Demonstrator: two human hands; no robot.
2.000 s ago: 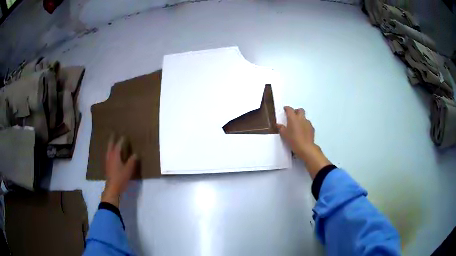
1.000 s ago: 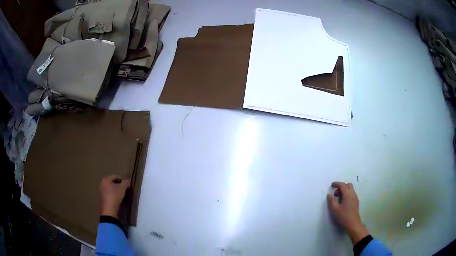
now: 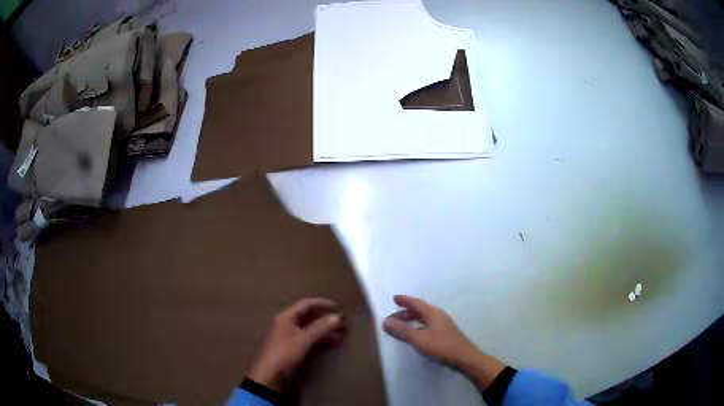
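A brown cut panel spreads from the left table edge to the front middle, its notched right side free on the table. My left hand pinches the cloth near its right edge. My right hand is just right of that edge, thumb and forefinger apart; whether chalk is in its fingers cannot be told. The white card template lies farther back, over the right part of another brown panel. Brown cloth with a thin white chalk line shows through its angular window.
Tied tan-brown bundles with white tags lie at the left, beyond the near panel. More bundles lie along the right edge. Small white chalk pieces lie on the yellow-brown stain at the right.
My left hand has moved right, and the near panel now reaches much farther right. My right hand has come left, close to the panel edge. The view has shifted; template and back panel still lie together.
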